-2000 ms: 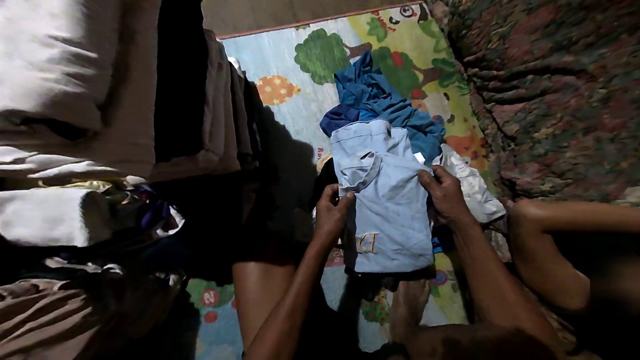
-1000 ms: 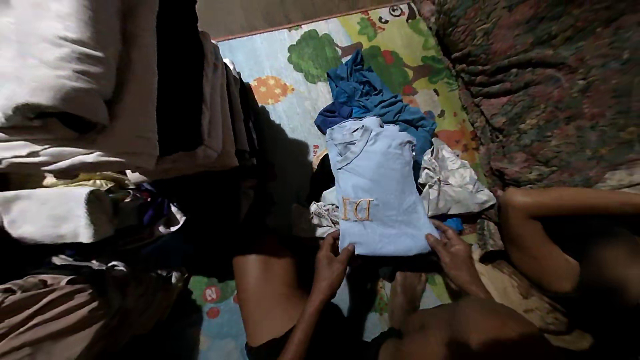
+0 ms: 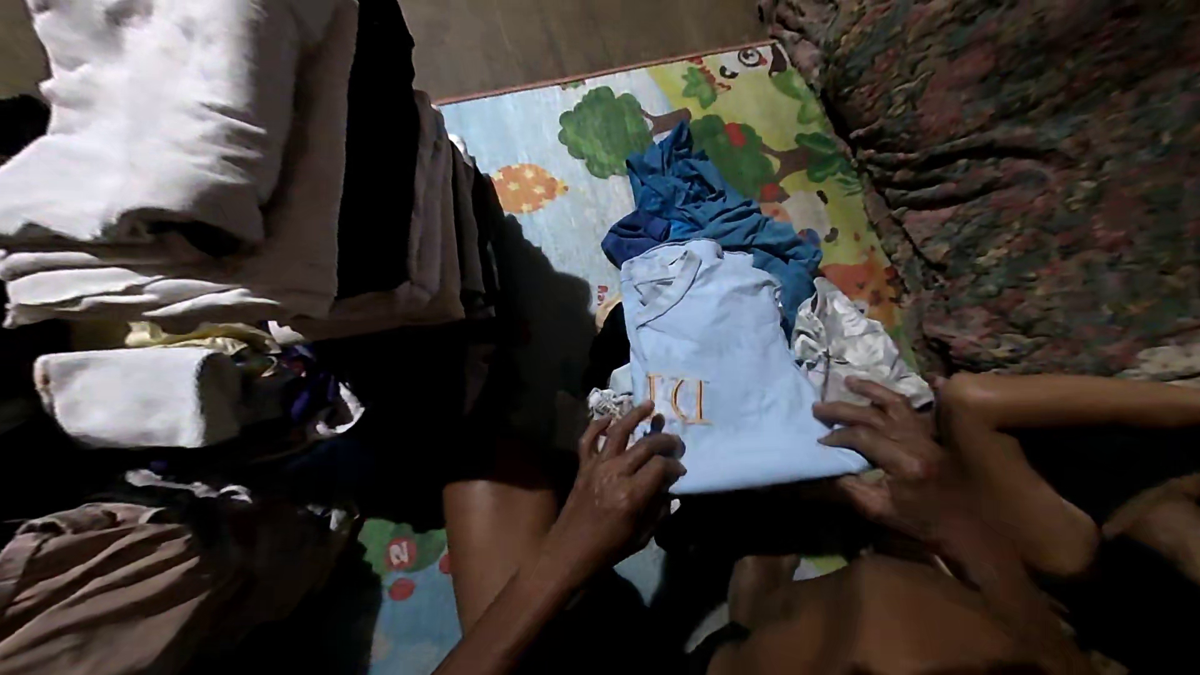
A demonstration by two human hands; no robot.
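A light blue shirt (image 3: 722, 347) lies folded into a rough rectangle, its neckline at the far left and orange embroidered letters near its lower left. My left hand (image 3: 623, 473) rests on the shirt's lower left edge with fingers spread. At the lower right edge, my right hand (image 3: 886, 441) touches the cloth, its fingers apart and its thumb low beside the hem. Beyond the shirt is a crumpled teal-blue garment (image 3: 712, 202). A crumpled white cloth (image 3: 848, 342) lies to the right, and part of a pale patterned cloth (image 3: 609, 403) shows at the left.
Stacked folded clothes (image 3: 169, 141) rise on the left, above a rolled white cloth (image 3: 141, 396) and a brown garment (image 3: 103, 581). A printed play mat (image 3: 525, 141) lies beneath the laundry. Dark floral fabric (image 3: 1041, 187) covers the right side. A person's bent arm or leg is at the right.
The shirt has gone from a smaller fold held up at its sides to lying flatter and longer. My hands have moved down to its lower edge; the left now rests on top of the cloth.
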